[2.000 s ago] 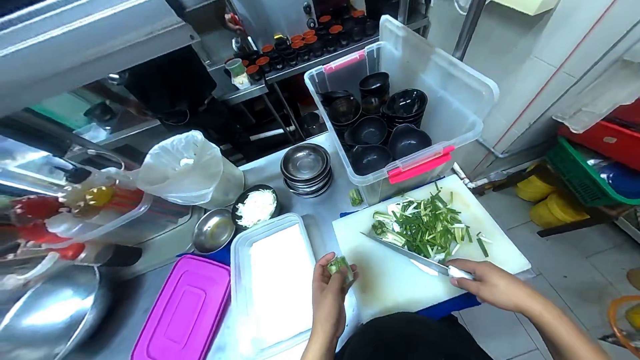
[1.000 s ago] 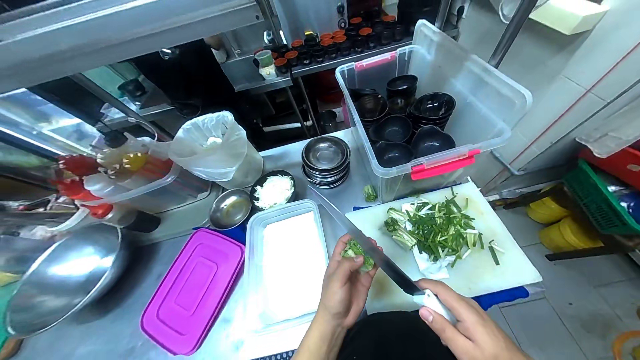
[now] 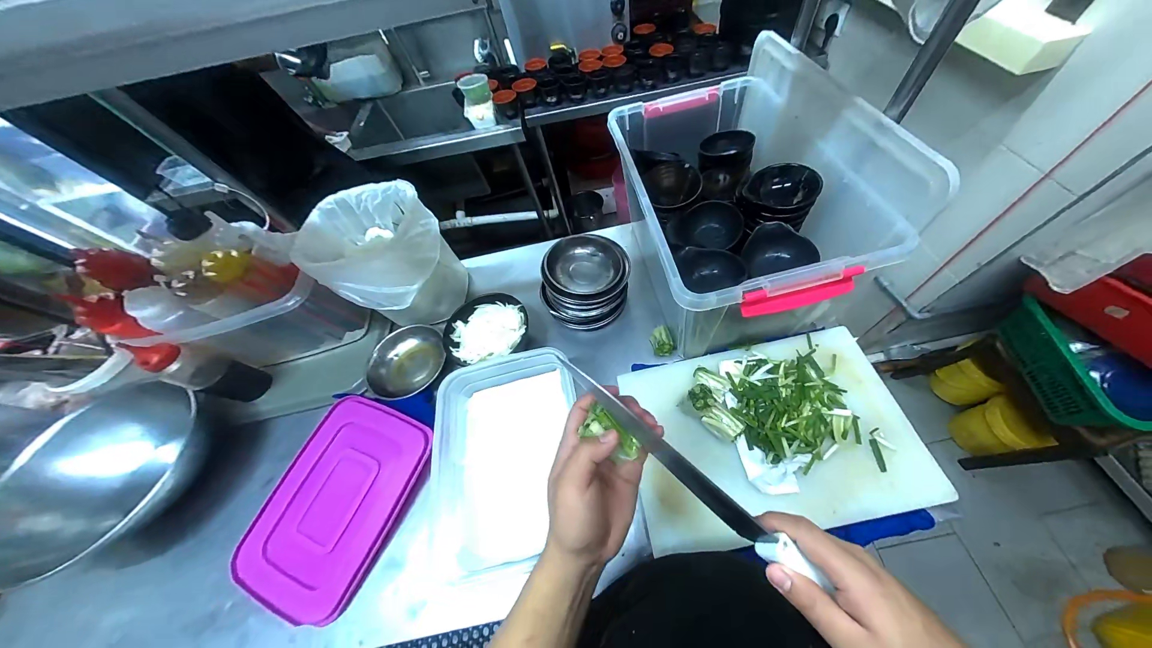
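Observation:
My left hand (image 3: 594, 477) holds a small green vegetable piece (image 3: 610, 432) over the gap between a white-lined plastic container (image 3: 445, 486) and a white cutting board (image 3: 693, 526). Gripped by its white handle in my right hand (image 3: 837, 576), a kitchen knife (image 3: 693, 481) points up and left, its blade lying across the piece. Chopped green stalks and leaves (image 3: 792, 405) are heaped on the board, partly over a crumpled white paper (image 3: 769, 472). Whether the blade cuts into the piece cannot be told.
Behind the board stands a clear bin (image 3: 882, 207) with black bowls. Stacked small bowls (image 3: 585, 270), a bowl of white shreds (image 3: 489, 331), a metal bowl (image 3: 405, 362) and a lined bucket (image 3: 387, 261) line the counter's back. A magenta lid (image 3: 333, 513) and a large steel bowl (image 3: 99, 477) are at left.
Two seconds ago the knife was over the chopped greens; it has moved left and its blade now crosses the piece in my left hand. The view has shifted somewhat.

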